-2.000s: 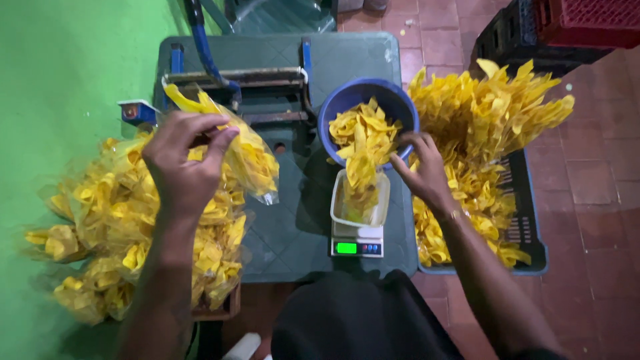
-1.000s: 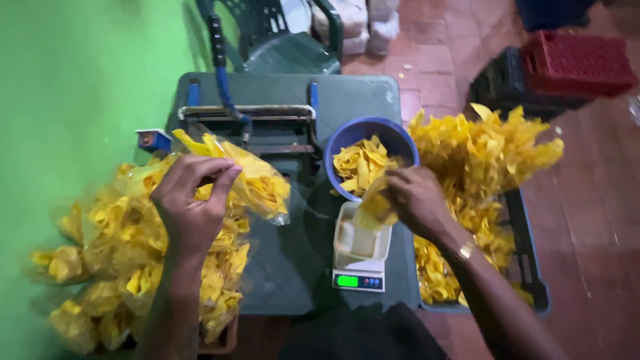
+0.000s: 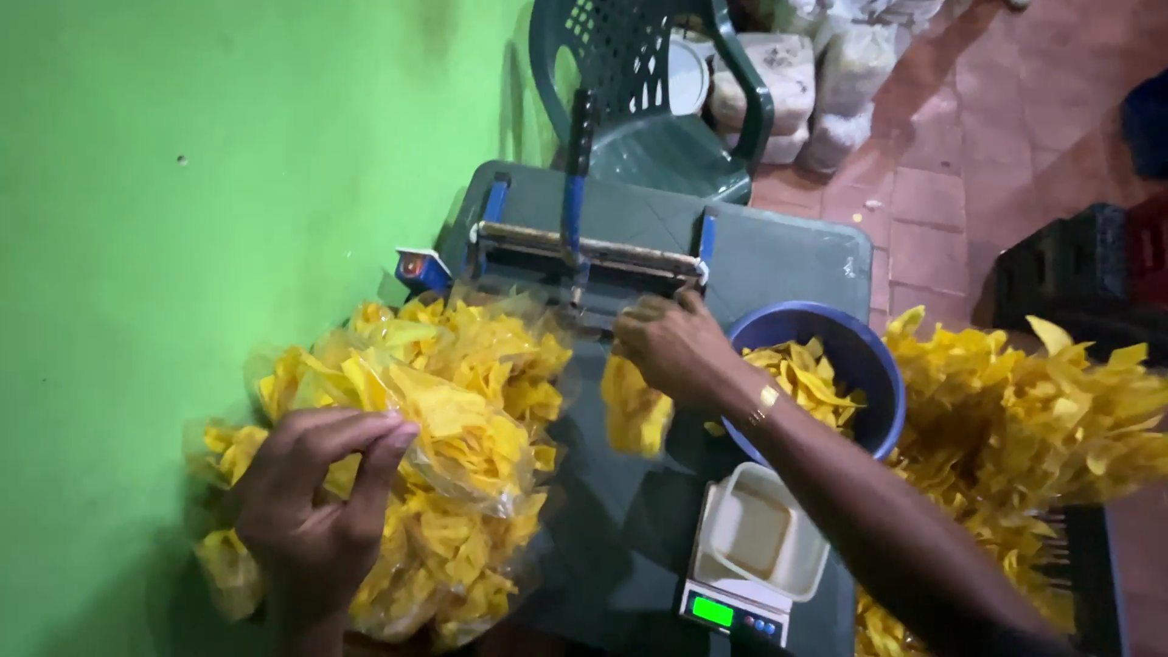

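My left hand point(image 3: 319, 502) pinches the top of a clear plastic bag of yellow chips point(image 3: 461, 420), above a pile of filled bags point(image 3: 447, 566). My right hand point(image 3: 671, 342) grips the top of another bag of chips point(image 3: 636, 411), which hangs over the table in front of the blue-armed bag sealer point(image 3: 589, 246). A blue bowl point(image 3: 892, 379) of loose chips is partly behind my right forearm. Nearer me, a translucent plastic tub point(image 3: 808, 584) rests on a digital scale point(image 3: 698, 570) with a lit green display.
A green wall point(image 3: 182, 228) borders the left side. Beyond the dark green table point(image 3: 803, 237) stands a green plastic chair point(image 3: 657, 146), with white bundles point(image 3: 849, 82) behind it. Many loose chips point(image 3: 1031, 420) are heaped over a dark crate point(image 3: 1090, 566) at right; more crates point(image 3: 1058, 265) stand farther off.
My right hand has moved left from the bowl and tub to the sealer, carrying the bag of chips. The tub held chips in the earliest frame and is empty now. The view has shifted.
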